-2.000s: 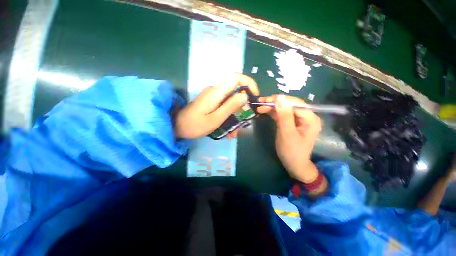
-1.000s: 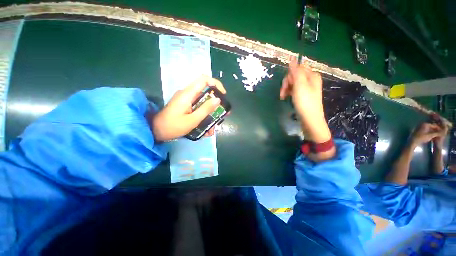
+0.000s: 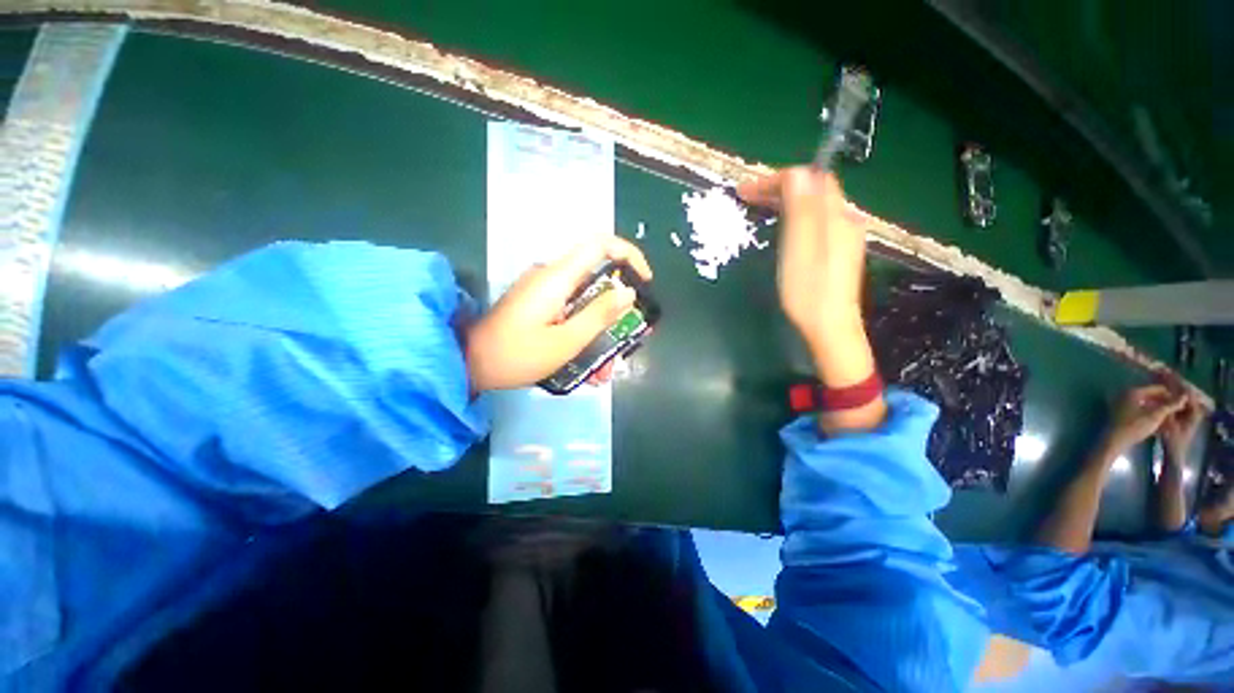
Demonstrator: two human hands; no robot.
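My left hand [image 3: 541, 320] holds a black phone half-assembly [image 3: 582, 363] with a green board inside, tilted over the pale blue adhesive pad sheet [image 3: 512, 447]. My right hand [image 3: 821, 257] is raised near the whitish edge strip, right of the heap of small white pieces [image 3: 717, 230]. Thin blurred metal tweezers [image 3: 842, 119] stick up from its fingers, over the belt and in front of a phone unit. The right fingertips are blurred.
A heap of black plastic parts [image 3: 954, 372] lies right of my right wrist. A second liner sheet [image 3: 48, 176] is at far left. Phone units [image 3: 977, 186] sit on the green belt beyond the edge strip [image 3: 541, 102]. Another person's hands [image 3: 1153, 410] are at far right.
My right hand has gone from the phone half-assembly, where it held the tweezers, to beside the edge strip. My left hand still holds the phone. The camera view has shifted.
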